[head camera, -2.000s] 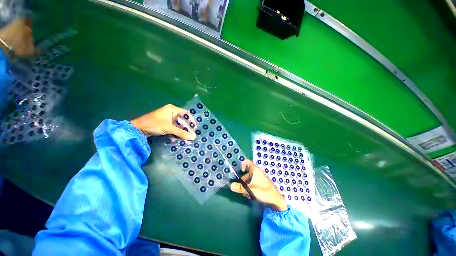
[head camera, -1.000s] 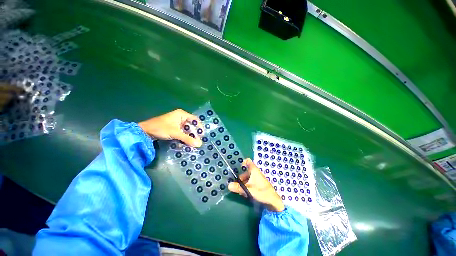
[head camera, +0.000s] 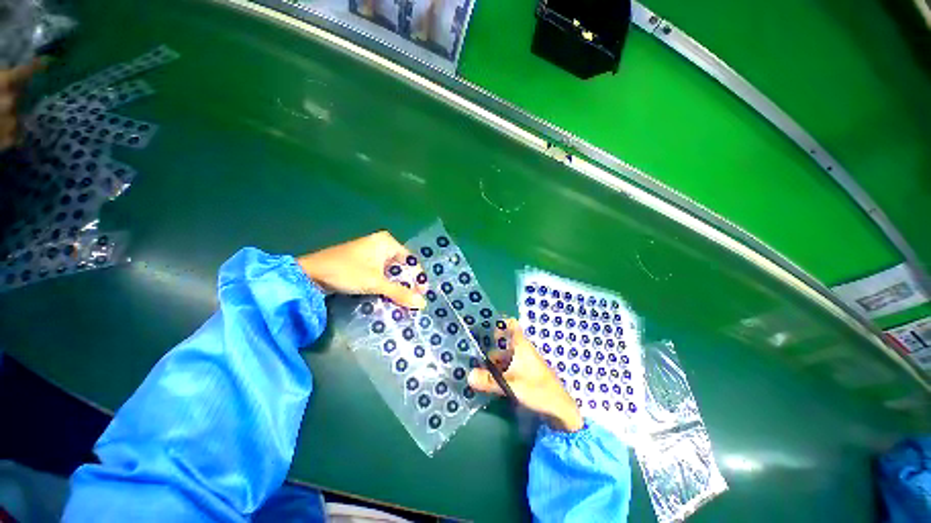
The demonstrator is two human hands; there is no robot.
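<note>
A clear film sheet with rows of small dark rings lies tilted in front of me. My left hand grips its upper left part between thumb and fingers. My right hand holds scissors by their dark handles at the sheet's right edge. The thin blades point up and left across the sheet, between rows of rings. Whether the blades are open or closed is hard to tell. A whiter stack of ringed sheets lies right of the sheet, partly behind my right hand.
A crinkled clear bag lies at right on the dark-green bench. Loose ringed strips overlap at far left, with another person's blurred hand there. A black bin and a paper sheet are on the green wall beyond the metal rail.
The ringed sheet and my left hand have moved right and slightly down. My right hand has stayed near the same spot with the scissors. The other person's hand at far left has moved.
</note>
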